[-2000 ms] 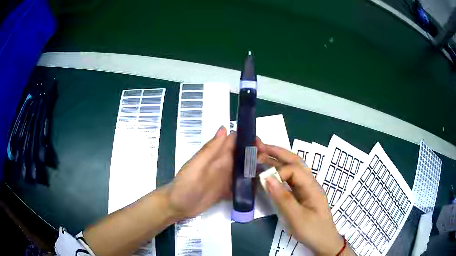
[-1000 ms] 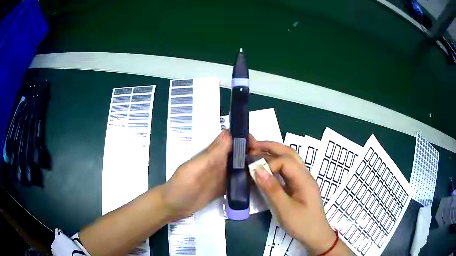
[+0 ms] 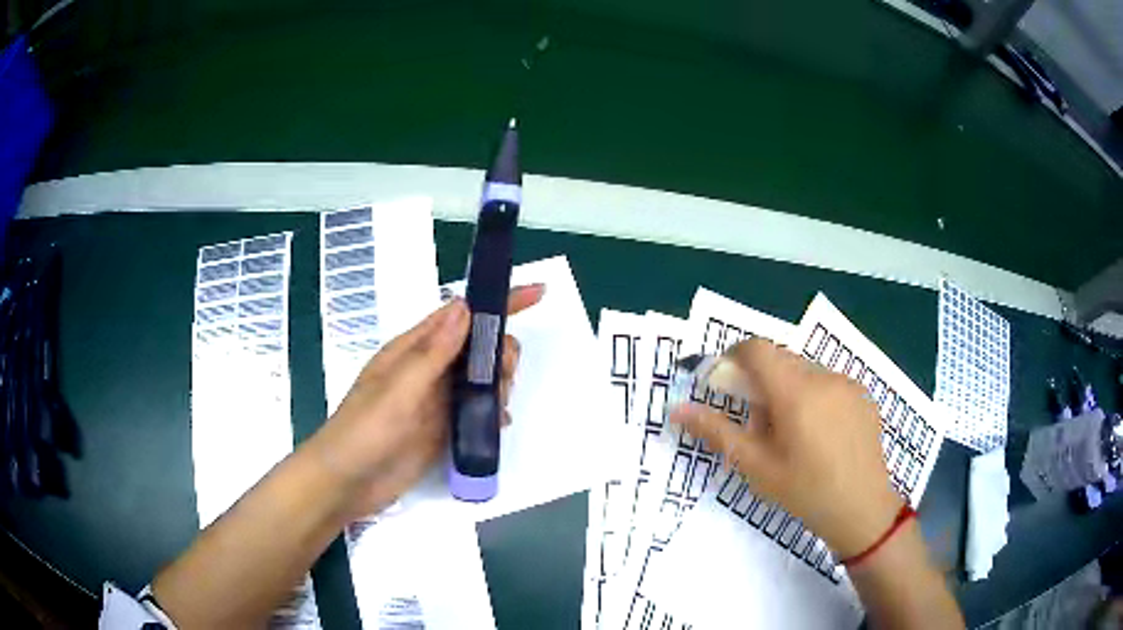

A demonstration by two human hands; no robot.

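My left hand (image 3: 400, 394) holds the thick purple-and-black pen (image 3: 488, 283) upright, its dark cone nose pointing away from me. A small silver-grey label (image 3: 483, 348) is on the pen's black side. My right hand (image 3: 807, 425) is above the black-framed sticker sheets (image 3: 862, 375), pinching a small tool with a dark tip (image 3: 690, 363); most of the tool is hidden in the fingers. The small-print sticker sheet (image 3: 548, 406) lies under and right of the pen.
A grey label strip (image 3: 350, 277) and silver label strip (image 3: 243, 369) lie left. Dark waiting pens (image 3: 31, 382) are at far left, below a blue bin (image 3: 22, 111). A dot sheet (image 3: 973, 363), folded wipe (image 3: 986, 517) and purple items (image 3: 1094, 492) are at right. A pale rail (image 3: 690, 222) crosses behind.
My right hand has left the pen's side and moved right over the framed sheets, turning the tool so its dark tip shows. The view has shifted right; my left hand still holds the pen.
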